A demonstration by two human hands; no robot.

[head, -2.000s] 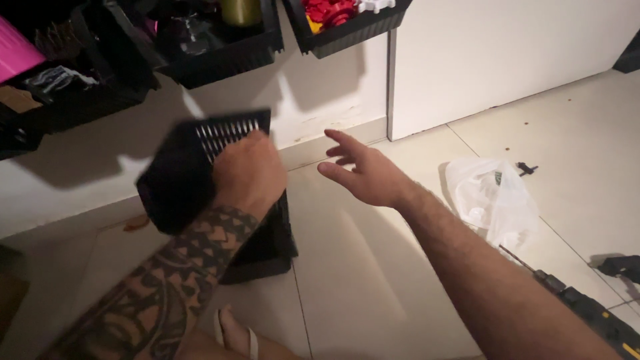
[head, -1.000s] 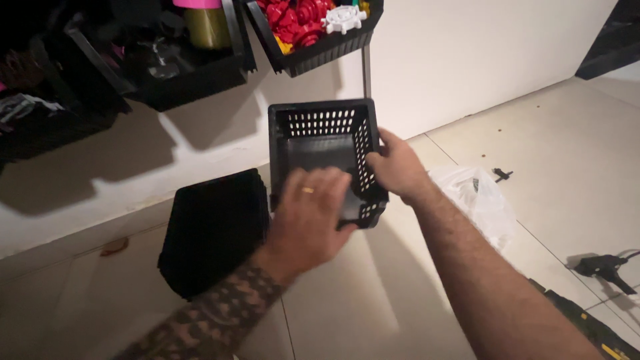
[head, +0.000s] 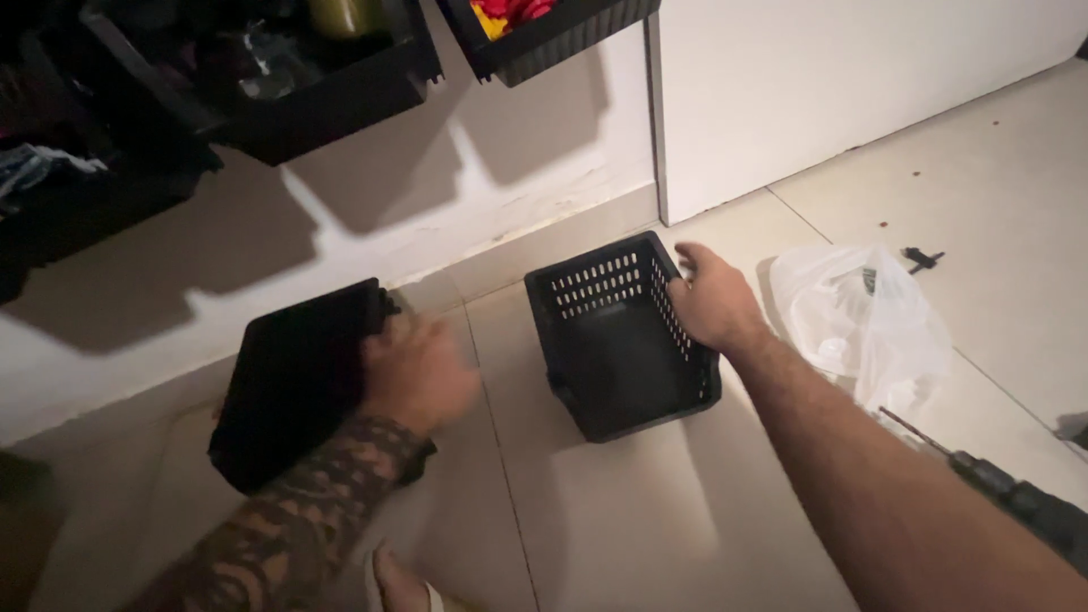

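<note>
A black plastic basket with slotted walls [head: 629,348] stands on the tiled floor near the wall, nothing visible inside. My right hand [head: 710,297] grips its right rim, thumb on the inner side and fingers outside. To the left, a second black plastic bin [head: 293,382] rests close to the skirting, its inside too dark to make out. My left hand [head: 421,370], blurred by motion, is at that bin's right edge; whether its fingers hold the rim cannot be told.
Black bins [head: 340,106] hang on the wall above, one with red and yellow pieces. On the right lie a white plastic bag [head: 867,323], a small black chuck key [head: 922,259] and a drill with a long bit [head: 1011,493]. My foot [head: 399,582] is at the bottom edge.
The slotted basket, held up in both hands a second ago, is now lower, at the floor. My left hand has left it and moved left to the other bin. My right hand remains on its rim.
</note>
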